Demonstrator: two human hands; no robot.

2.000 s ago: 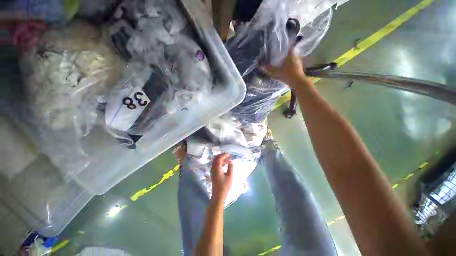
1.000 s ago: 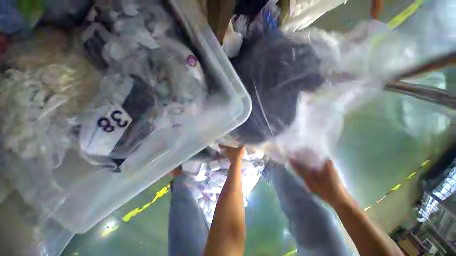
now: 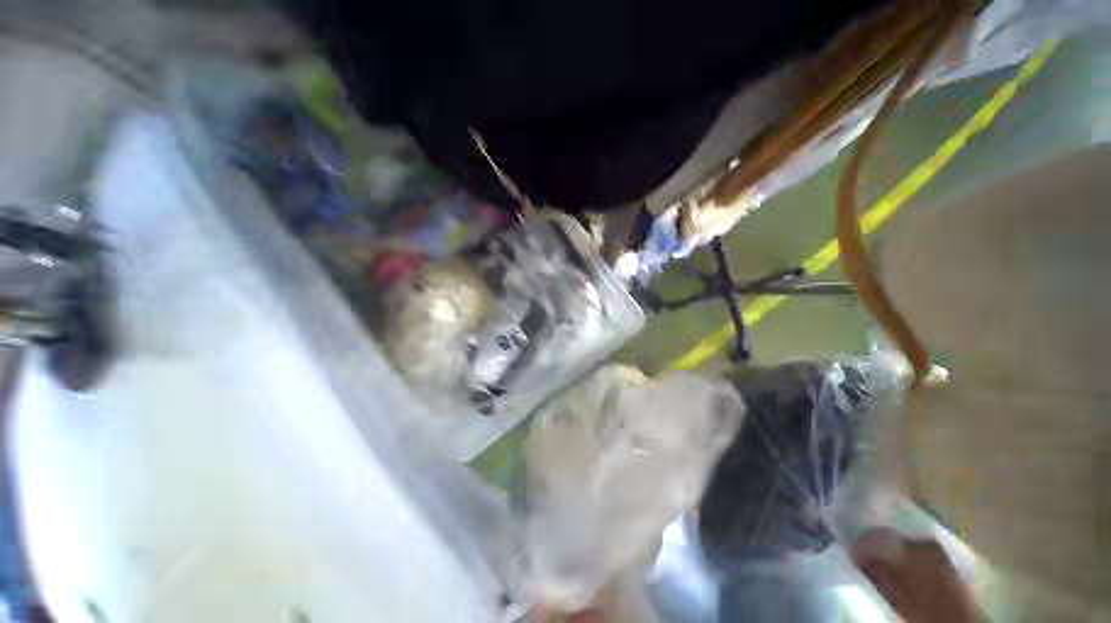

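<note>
A large clear plastic bag [image 3: 634, 469] with a dark bundle [image 3: 768, 469] in its right part is held up over my lap at the bottom centre. My left hand [image 3: 569, 612] is cut off by the bottom edge, with only blurred fingers showing at the bag's lower left edge, on the plastic. My right hand [image 3: 916, 572] is blurred and grips the crinkled plastic at the bag's lower right.
A translucent tray [image 3: 563, 387] heaped with bags and scraps, one marked 38, stands behind the bag. A white table [image 3: 207, 487] fills the left. Dark fabric [image 3: 536, 85] hangs at the top. A curved brown bar [image 3: 853, 231] and dark metal legs [image 3: 729, 298] stand at the right.
The bag with the dark bundle has come up from beside the tray to above my lap. Both hands have moved with it. The view has swung, bringing in the white table and dark fabric.
</note>
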